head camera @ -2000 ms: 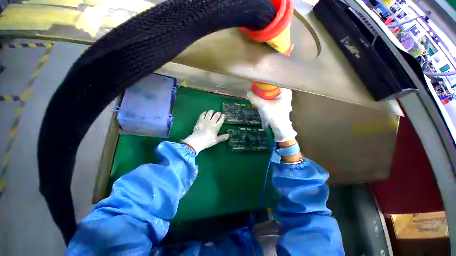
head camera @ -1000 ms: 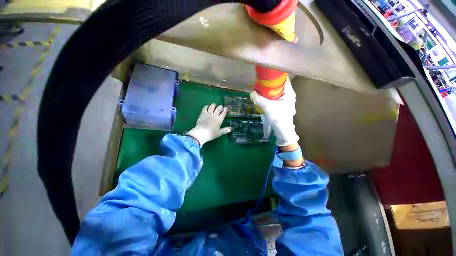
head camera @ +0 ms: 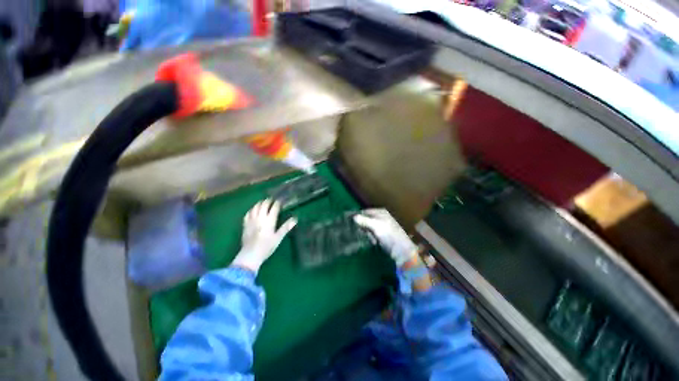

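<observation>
A dark green circuit board (head camera: pixel 331 239) is at the middle of the green bench mat (head camera: pixel 279 298), blurred. My right hand (head camera: pixel 386 232), in a white glove, is shut on its right end; whether the board is off the mat I cannot tell. Another circuit board (head camera: pixel 299 191) lies further back on the mat. My left hand (head camera: pixel 260 232), gloved, is spread with fingers apart, left of the boards, holding nothing. The red-and-yellow hose nozzle (head camera: pixel 279 148) hangs free through the metal hood, its pale tip above the back board.
A black hose (head camera: pixel 82 175) arches at left. A blue-grey bin (head camera: pixel 164 244) stands at the mat's left. A side panel (head camera: pixel 398 156) separates the mat from the conveyor belt (head camera: pixel 514 238), which carries several boards. A black tray (head camera: pixel 354 45) sits on the hood. A person in blue is behind.
The view has turned towards the conveyor. My right hand has let go of the nozzle and taken hold of the nearer board, which has come apart from the back one.
</observation>
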